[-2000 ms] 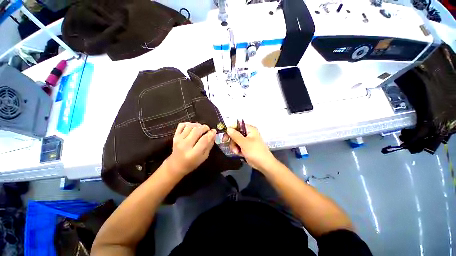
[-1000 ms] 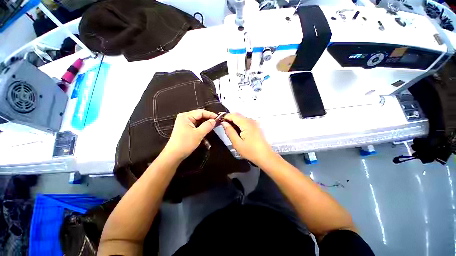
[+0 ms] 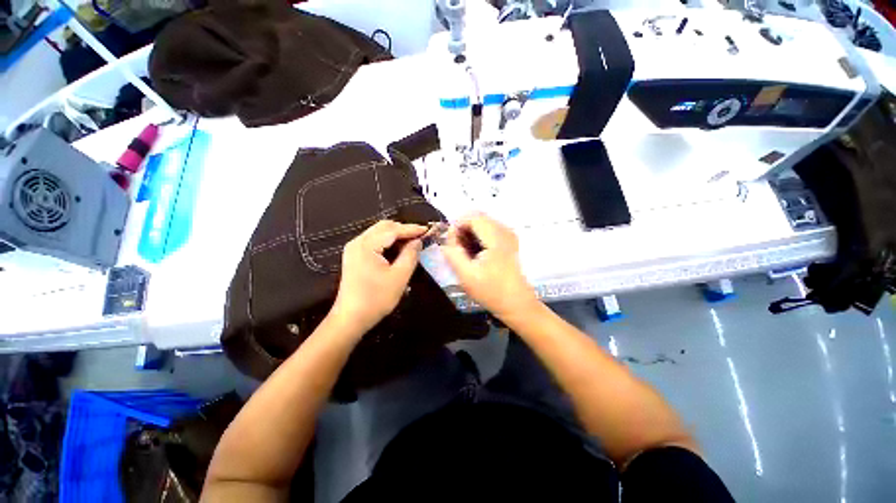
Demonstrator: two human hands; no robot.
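Observation:
Dark brown trousers (image 3: 339, 211) with pale topstitching lie on the white table and hang over its front edge towards my lap. My left hand (image 3: 376, 270) pinches the small waistband end (image 3: 430, 234) between thumb and fingertips, at the right side of the cloth. My right hand (image 3: 486, 260) has its fingertips pinched together at the same spot, just to the right. A small pale bit shows between the hands, too small and blurred to name. The white sewing machine head (image 3: 481, 118) stands just behind, its needle area away from my hands.
A black smartphone (image 3: 594, 184) lies right of the needle area. A black flap (image 3: 597, 74) hangs from the machine. Brown garments (image 3: 255, 59) lie at the back left, with more (image 3: 855, 187) at the right end. A grey fan box (image 3: 54, 196) stands left; a blue crate (image 3: 93, 447) is below.
Both hands are slightly higher than at first and stay close together. The gold metal disc seen between them earlier is no longer clear. My right fingers have shifted slightly right since the last frame.

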